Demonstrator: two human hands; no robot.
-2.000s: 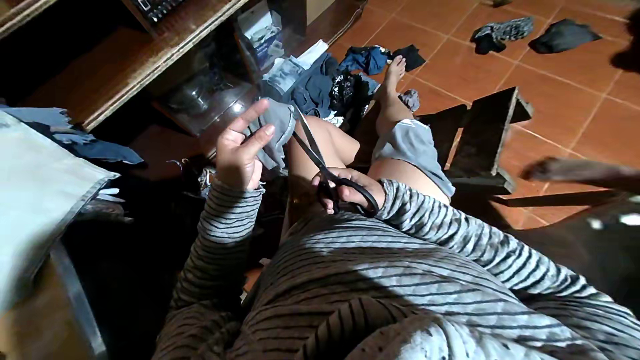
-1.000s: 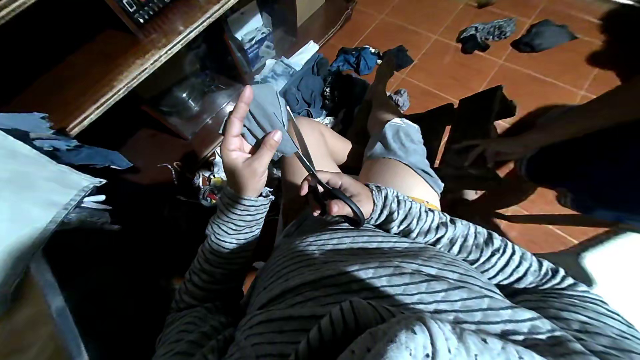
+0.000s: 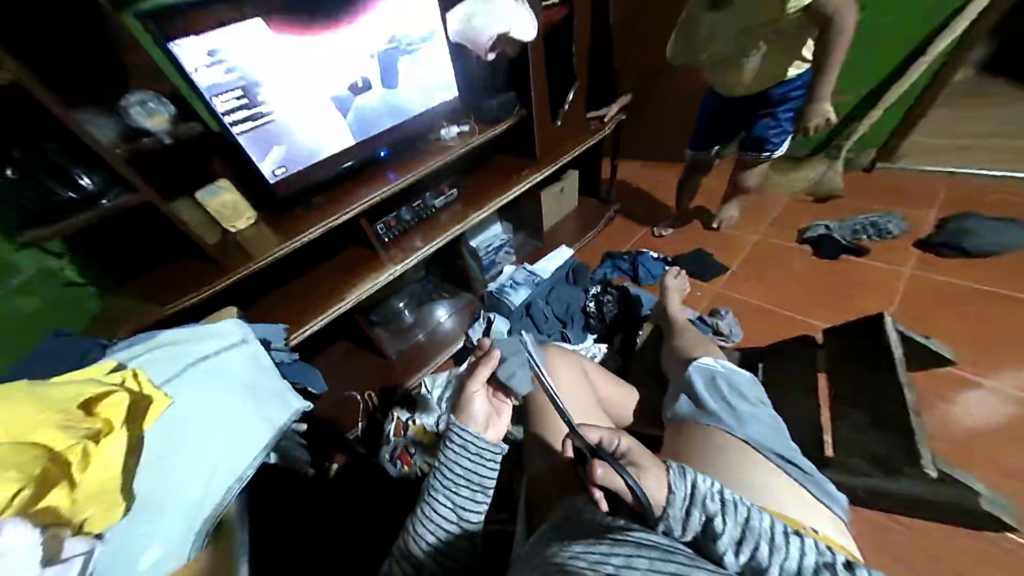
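Note:
My left hand (image 3: 486,400) pinches a small piece of grey cloth (image 3: 513,367) between thumb and fingers, above my bent leg. In my right hand (image 3: 618,466) is a large pair of scissors (image 3: 560,400) with black handles, its long metal blades pointing up and away, the tips close beside the cloth's right edge. The blades look nearly together. Whether they touch the cloth cannot be told. Grey shorts (image 3: 720,408) cover part of my other leg.
Pale cloth (image 3: 212,408) and yellow cloth (image 3: 72,440) lie at left. A heap of dark clothes (image 3: 556,300) is beyond my knees. A wooden TV stand (image 3: 336,296) runs behind. A low wooden bench (image 3: 872,392) stands at right. A person (image 3: 748,96) stands on the tiled floor.
The view has swung up, bringing the television into sight. The scissor blades, apart one second ago, have come closer together. A person's arm and dark shape seen at right earlier are gone from there.

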